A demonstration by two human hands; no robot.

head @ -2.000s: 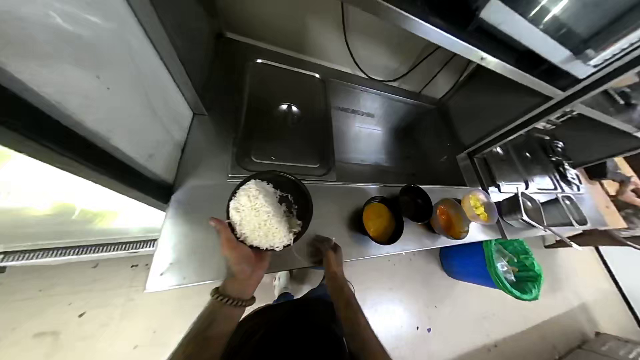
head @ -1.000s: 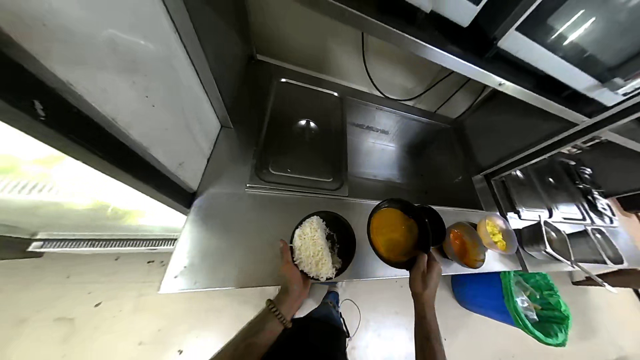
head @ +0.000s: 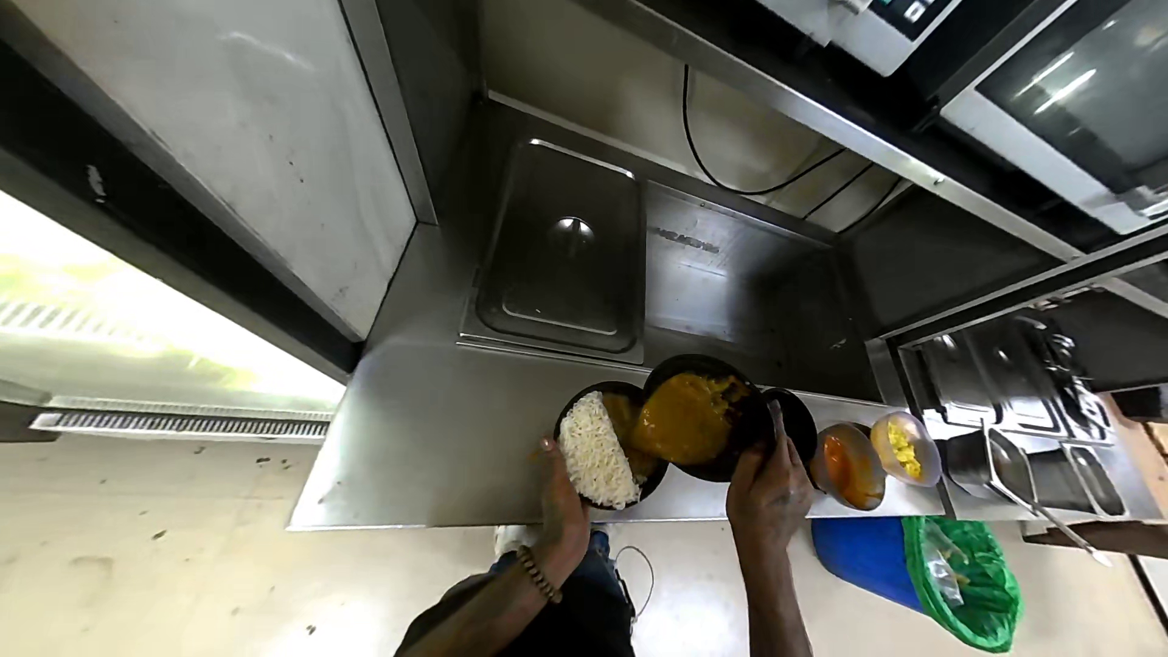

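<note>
My left hand [head: 564, 500] holds the left side of a black bowl with white rice [head: 598, 452] in its left half. In my right hand [head: 771, 488] is a black pan or bowl of orange-brown curry [head: 686, 422], tilted over the right side of the rice bowl. Curry pours across its lip and lies beside the rice. Just right of the tilted bowl is another black bowl [head: 792, 424], partly hidden. Further right stand a bowl with orange sauce [head: 850, 467] and a clear bowl with yellow pieces [head: 905, 449].
A steel pan lid [head: 566, 265] covers part of the recessed steel counter. The counter's front edge [head: 411, 526] runs below the bowls. A blue bin with a green liner [head: 972, 579] stands on the floor at right. Steel containers [head: 1040, 470] are at far right, under a shelf with ovens.
The curry bowl was upright on the counter, then in my right hand; now it is tilted against the rice bowl. Curry has run in beside the rice.
</note>
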